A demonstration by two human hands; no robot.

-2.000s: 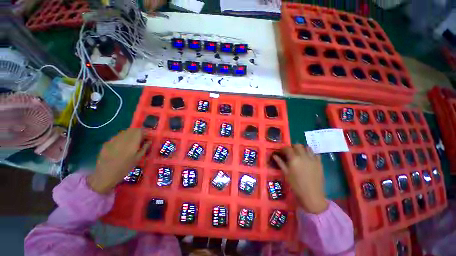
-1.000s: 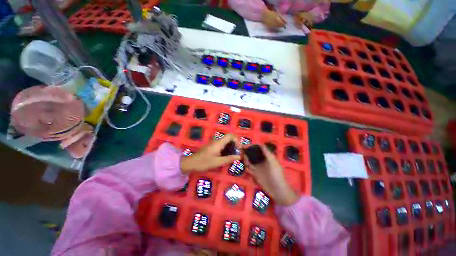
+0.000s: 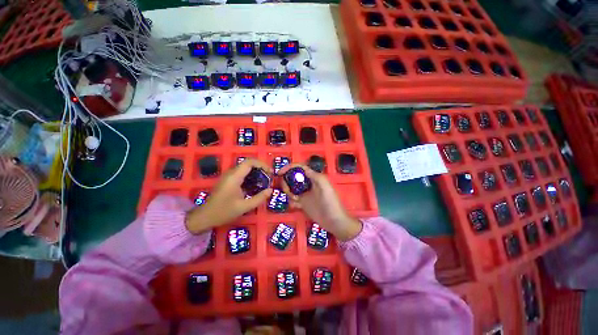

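My left hand (image 3: pixel 229 199) holds a smartwatch body (image 3: pixel 256 181) with a dark, faintly purple screen above the middle of the working tray. My right hand (image 3: pixel 322 204) holds another smartwatch body (image 3: pixel 298 180) beside it, with a bright spot on its dark screen. The two watches are close together, faces up. The red-orange working tray (image 3: pixel 364 195) lies below, its pockets holding watches with lit white and coloured displays and dark ones in the upper rows. My hands and sleeves hide several pockets.
Charging watches (image 3: pixel 245 80) glow blue and red in two rows on a white sheet (image 3: pixel 324 39). Tangled cables (image 3: pixel 121 26) and a pink fan (image 3: pixel 16 193) are at left. A paper slip (image 3: pixel 417 162) lies beside the side tray (image 3: pixel 459 210). Stacked trays (image 3: pixel 446 90) stand at far right.
Both hands have left the tray's opposite sides and come together over its middle, each with a watch. The watches are now face up, closer together. The camera view has shifted.
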